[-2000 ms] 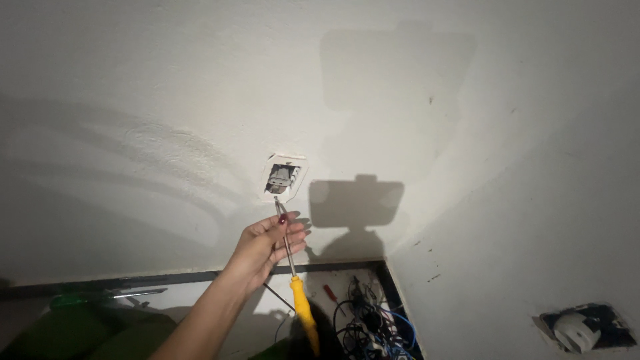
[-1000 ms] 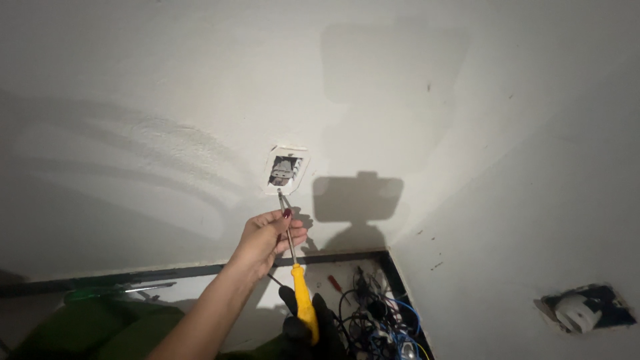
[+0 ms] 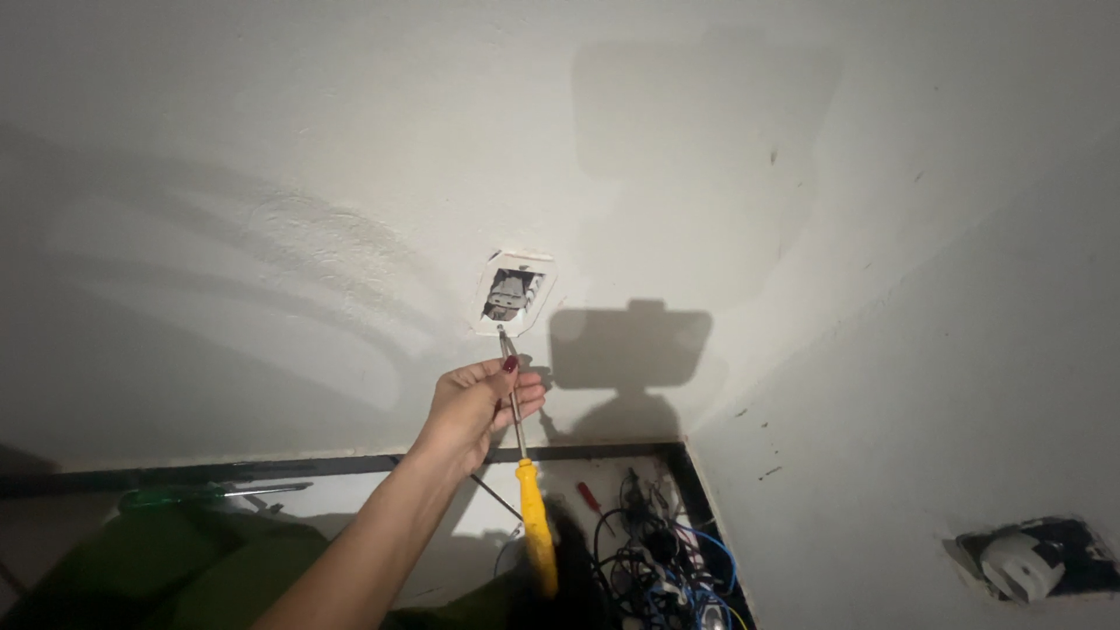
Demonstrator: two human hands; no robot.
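Observation:
My left hand (image 3: pixel 472 407) pinches the metal shaft of a yellow-handled screwdriver (image 3: pixel 537 529) between thumb and fingers. The screwdriver's tip meets the lower edge of a white mounting frame (image 3: pixel 535 322) around a wall box, at a small screw or hole there. Inside the frame a grey socket insert (image 3: pixel 507 293) shows, with dark gaps about it. The yellow handle hangs below my left hand, in front of a dark, blurred shape. My right hand cannot be made out.
A green-handled screwdriver (image 3: pixel 171 497) lies at the lower left, near green cloth (image 3: pixel 236 560). Tangled cables (image 3: pixel 656 560) and a small red-handled tool (image 3: pixel 588 497) are at the lower right. A white fitting (image 3: pixel 1022 564) sits in a rough opening in the right wall.
Two seconds ago the white frame looked shifted and less of it showed; now it surrounds the opening more evenly. One second ago dark finger-like shapes were beside the yellow handle; they are not distinct now.

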